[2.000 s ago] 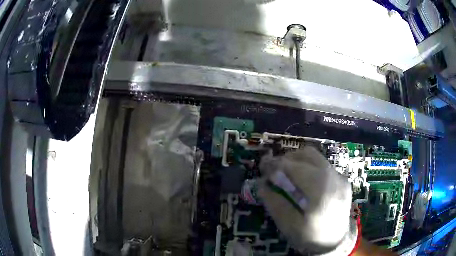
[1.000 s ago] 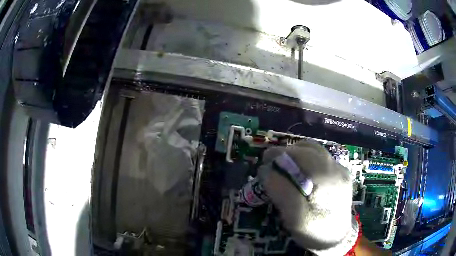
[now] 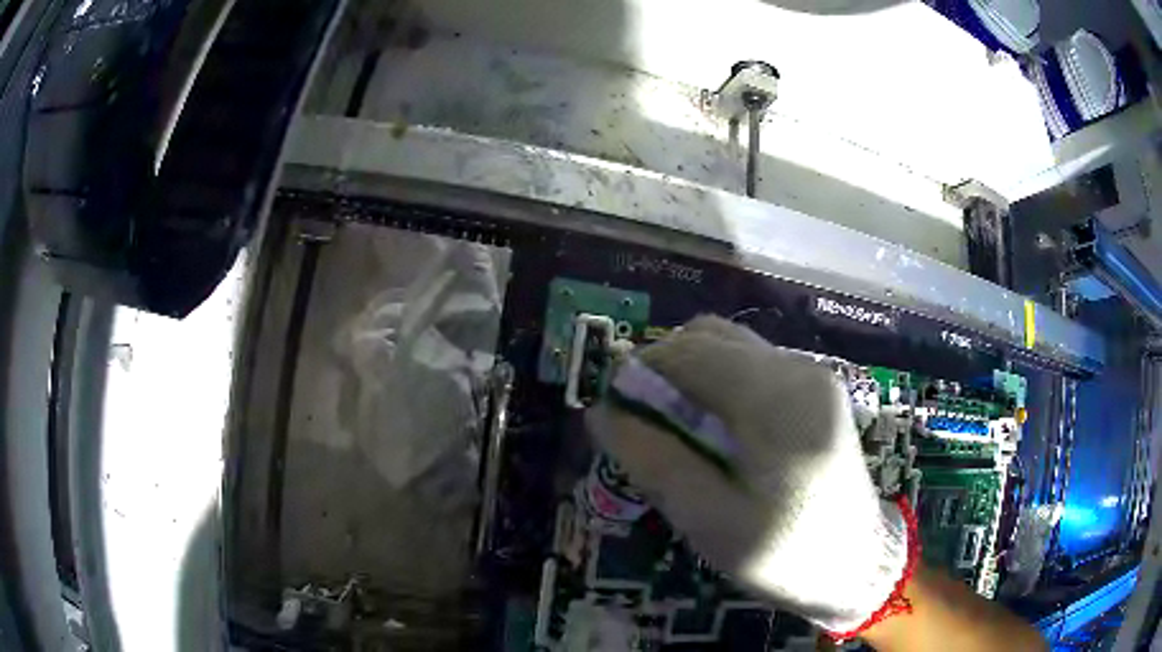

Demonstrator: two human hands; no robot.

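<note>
My right hand (image 3: 752, 465), in an off-white knit glove with a red cuff edge, is closed around the adhesive tube (image 3: 675, 414). Part of the tube's white and green body shows between the fingers, and a printed part shows below the hand; its nozzle tip is hidden. The hand is over the upper left part of the green circuit board (image 3: 962, 490) and covers its middle. White adhesive lines (image 3: 580, 361) run on the board near its left corner. The board lies in a black carrier (image 3: 765, 296). My left hand is not in view.
A silver conveyor rail (image 3: 637, 185) with a yellow tape mark crosses behind the carrier. A black cable chain (image 3: 153, 166) hangs at the upper left. A crumpled clear plastic sheet (image 3: 427, 369) lies left of the carrier. Small white scraps (image 3: 325, 601) lie at the lower left.
My right hand has moved left over the board with the tube, towards the adhesive line at the left corner. The board's right part shows less covered.
</note>
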